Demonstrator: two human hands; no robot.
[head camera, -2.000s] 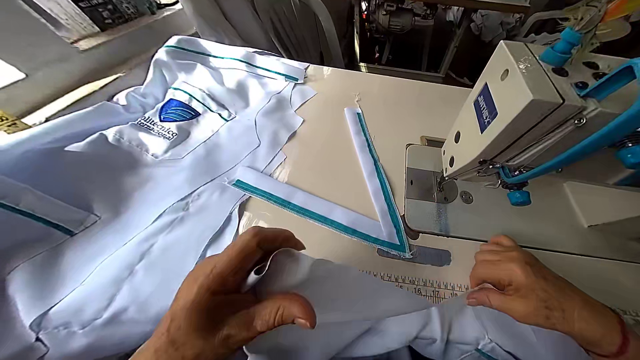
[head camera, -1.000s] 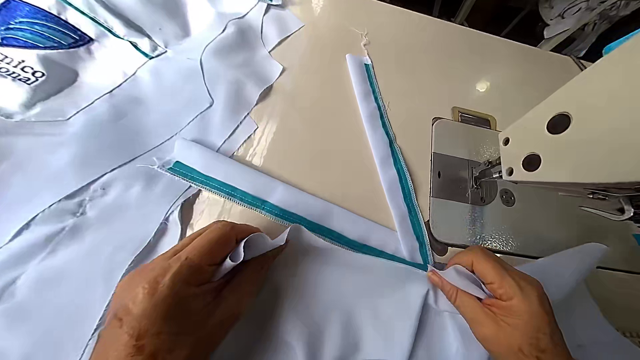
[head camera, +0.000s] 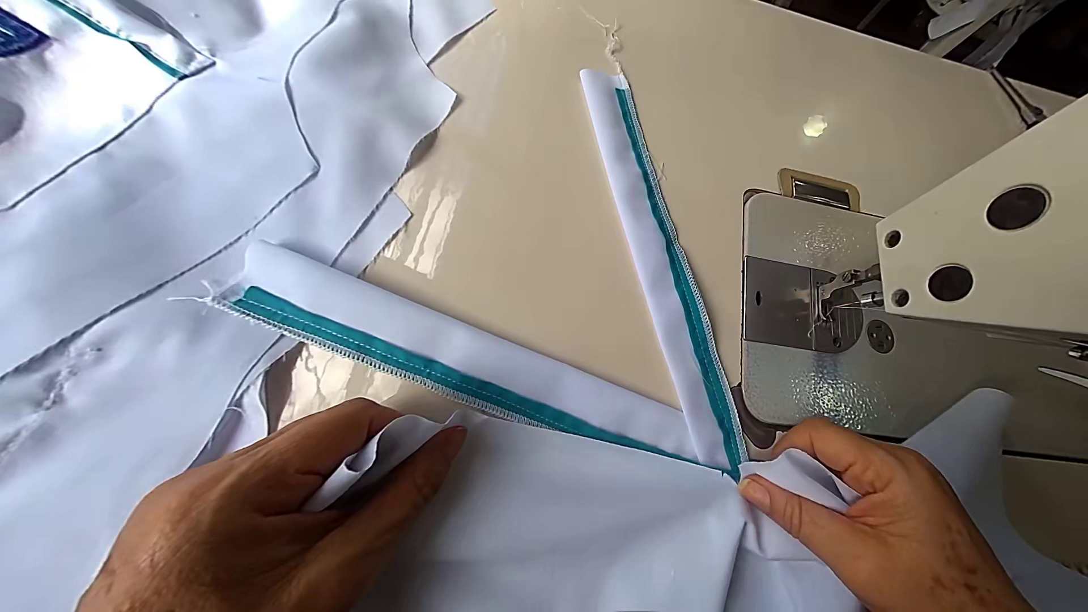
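Observation:
A V-shaped white fabric band with teal trim (head camera: 476, 357) lies on the table, its point towards me and its lower arm running left. Over its near edge lies a piece of white fabric (head camera: 578, 518). My left hand (head camera: 289, 501) pinches the upper edge of this piece between thumb and fingers, just below the lower arm of the band. My right hand (head camera: 867, 501) grips the same piece beside the tip of the V, with thumb and forefinger together. Overlock stitching and loose threads show along the band's edges.
The industrial sewing machine's head (head camera: 994, 229) stands at the right, its needle and presser foot (head camera: 841, 297) over the metal plate (head camera: 807, 382). White garment pieces (head camera: 195, 195) with teal trim and a blue emblem spread over the left. Thread snips (head camera: 1062, 374) show at the right edge.
Since two seconds ago, my hands have brought the white fabric up against the V-shaped band. My left hand has closed on its edge. The view has moved much closer to the table.

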